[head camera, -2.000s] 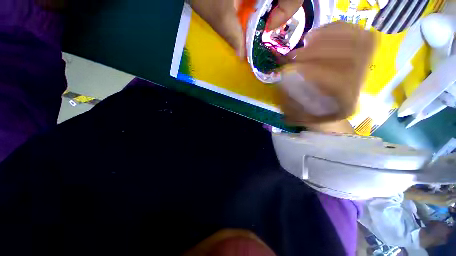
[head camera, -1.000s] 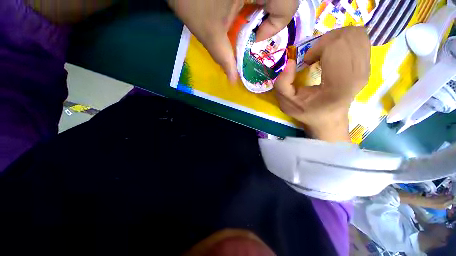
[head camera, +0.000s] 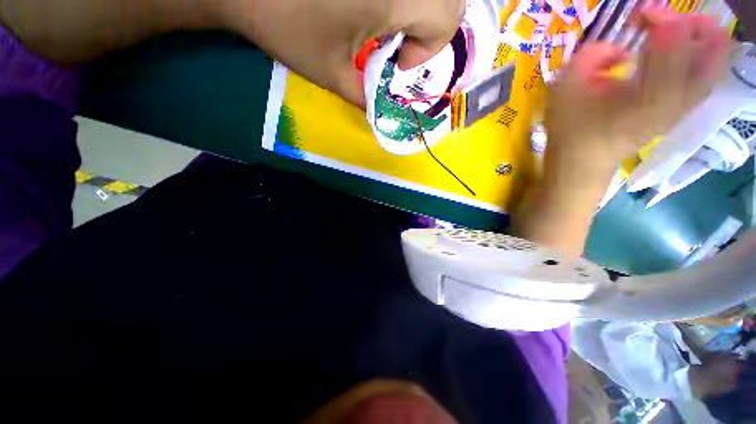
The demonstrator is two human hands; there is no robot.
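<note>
My left hand (head camera: 356,37) comes in from the upper left and grips the open white earcup (head camera: 402,147), with fingers inside its rim. The green circuit board (head camera: 398,118) and red wires show in it. The battery (head camera: 487,95), flat and grey with a yellow-orange end, lies at the cup's right side over the yellow sheet. A loose black wire (head camera: 448,168) runs from the board across the sheet. My right hand (head camera: 617,124) is blurred, away from the cup, fingers apart; I see nothing held in it. The closed earcup (head camera: 506,281) hangs near my clothing.
The yellow printed sheet (head camera: 331,124) lies on the dark green surface (head camera: 186,99). Small white pieces (head camera: 543,41) lie at its top. Other white headphones (head camera: 692,153) are at the right. The white headband (head camera: 688,290) curves at lower right. Another person's arm (head camera: 705,373) shows beyond it.
My right hand has left the battery and moved up and right. The battery now lies free beside the cup. My left hand and the cup have shifted slightly left.
</note>
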